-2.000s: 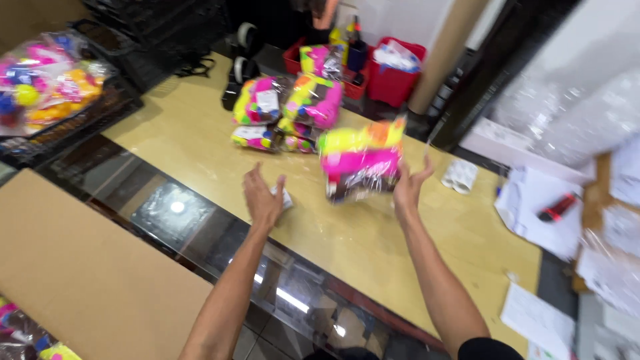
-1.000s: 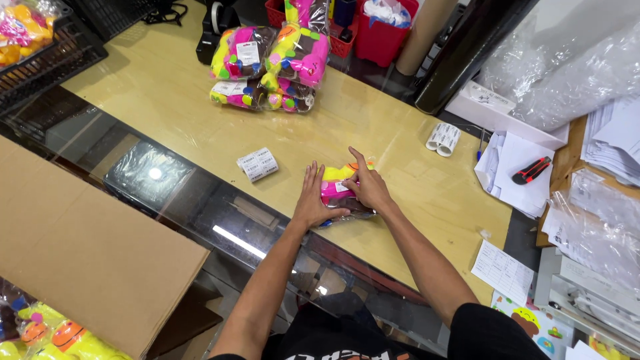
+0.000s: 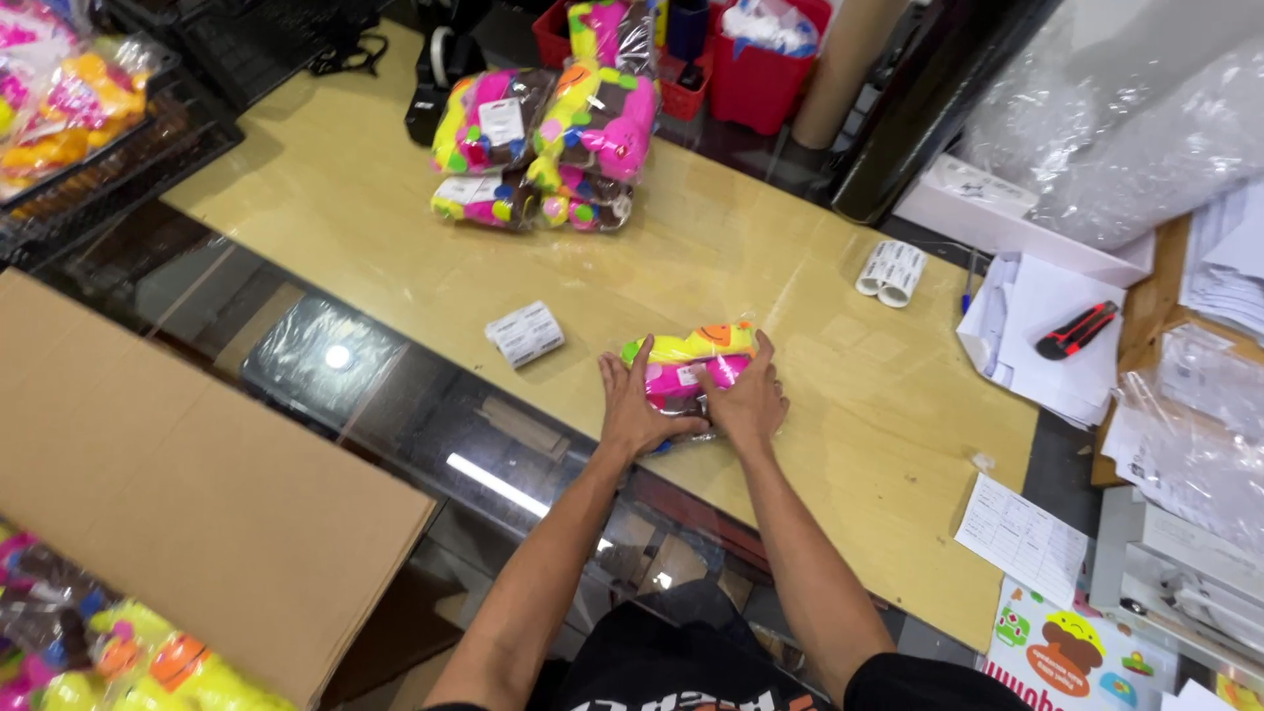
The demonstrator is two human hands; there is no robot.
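Observation:
A clear plastic bag of colourful plush items lies near the front edge of the tan board, a small white label on it. My left hand rests on the bag's left side, fingers spread along it. My right hand grips its right side, with the thumb near the label. Left of my left hand lies a roll of printed labels. Behind, several similar filled bags are stacked at the board's far side. What the palms cover is hidden.
A cardboard box flap spans the lower left, beside more bagged plush. A black crate holds bags at the upper left. At the right are two label rolls, a red and black box cutter on papers, and a paper slip. Red bins stand behind.
Two seconds ago my right hand held the bag raised, with my left hand apart from it. Now the bag lies on the board between both hands. The label roll near my left hand is uncovered.

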